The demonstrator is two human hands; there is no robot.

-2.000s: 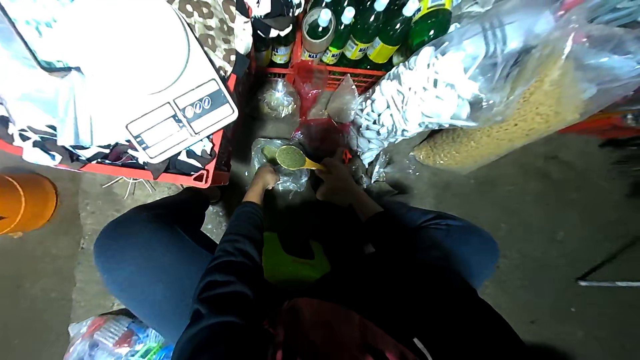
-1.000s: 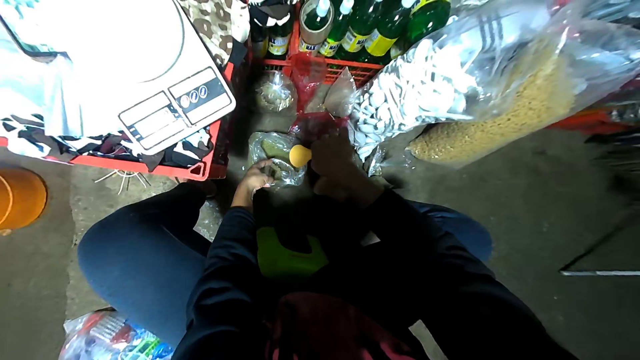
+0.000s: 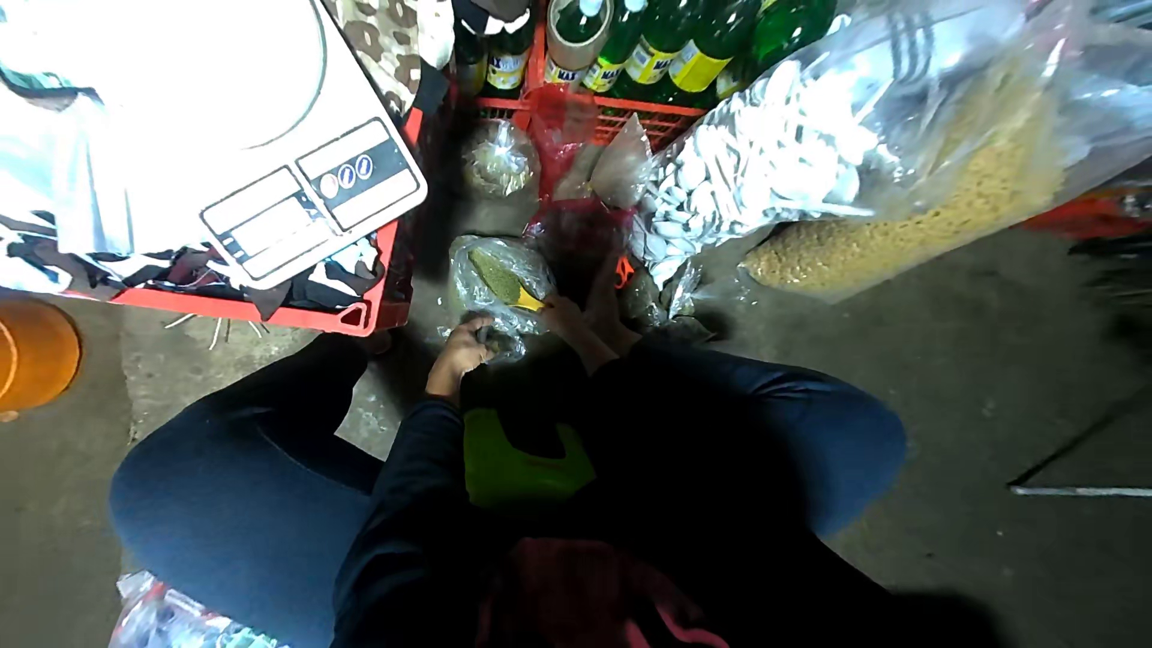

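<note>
My left hand [image 3: 463, 358] grips the near edge of a clear plastic bag [image 3: 529, 261] that holds greenish grains [image 3: 493, 275]. In my right hand [image 3: 567, 317] is a yellow spoon [image 3: 529, 301], its head down at the grains in the bag's mouth. Just beyond stands a tied clear bag [image 3: 500, 160], with a red plastic bag [image 3: 562, 135] beside it. Small filled bags [image 3: 644, 301] and an orange handle [image 3: 624, 271] lie to the right of my right hand.
A white digital scale [image 3: 310, 200] rests on a red crate [image 3: 392, 279] at left. Green bottles [image 3: 655, 45] fill another red crate at the back. A large bag of white plastic spoons [image 3: 751, 148] and one of yellowish pieces [image 3: 918, 225] lie right. An orange bucket [image 3: 36, 355] stands far left.
The spoon held grains above the bag two seconds ago, then its bowl showed yellow and bare; now its head is down at the grains. My left hand has stayed at the bag.
</note>
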